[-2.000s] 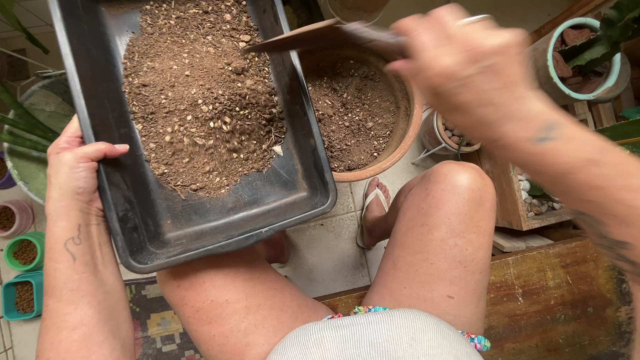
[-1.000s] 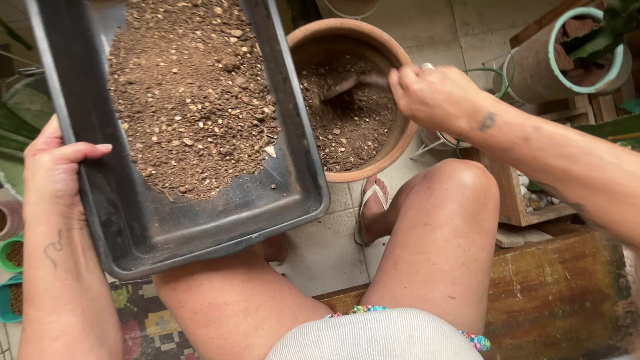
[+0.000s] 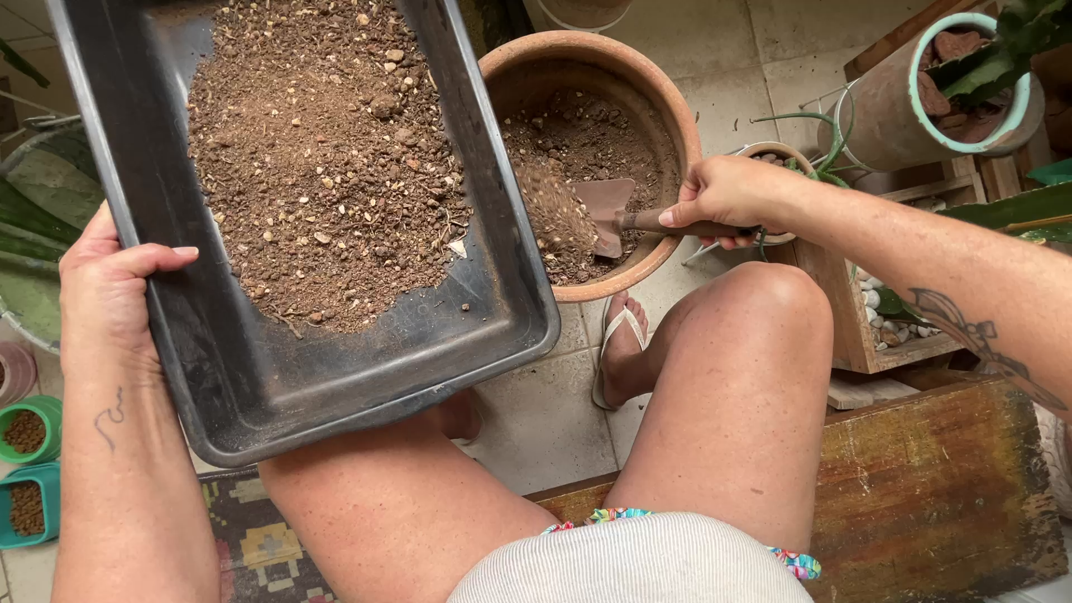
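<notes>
My left hand [image 3: 113,289] grips the left rim of a black plastic tray [image 3: 352,381], its thumb over the edge. Dry brown potting soil [image 3: 327,167] with pale bits is heaped in the tray, which rests partly over my left thigh. Right of the tray, and partly behind it, stands a round terracotta pot [image 3: 682,126] with soil [image 3: 586,126] in it. My right hand [image 3: 724,201] holds a garden trowel [image 3: 607,209] by its wooden handle, across the pot's right rim. The trowel's blade is inside the pot, and loose soil [image 3: 553,213], blurred by motion, is at its tip.
A small potted plant [image 3: 775,152] stands just right of the pot. Further right are a pot with a pale turquoise rim [image 3: 925,79] and a wooden crate [image 3: 837,310] with white pebbles. Green cups [image 3: 32,427] of brown pellets sit at far left. I sit on a wooden bench [image 3: 930,486].
Two seconds ago the trowel was above the tray's right edge; now its blade is down in the terracotta pot. My right hand has moved lower. My left hand keeps its hold on the tray.
</notes>
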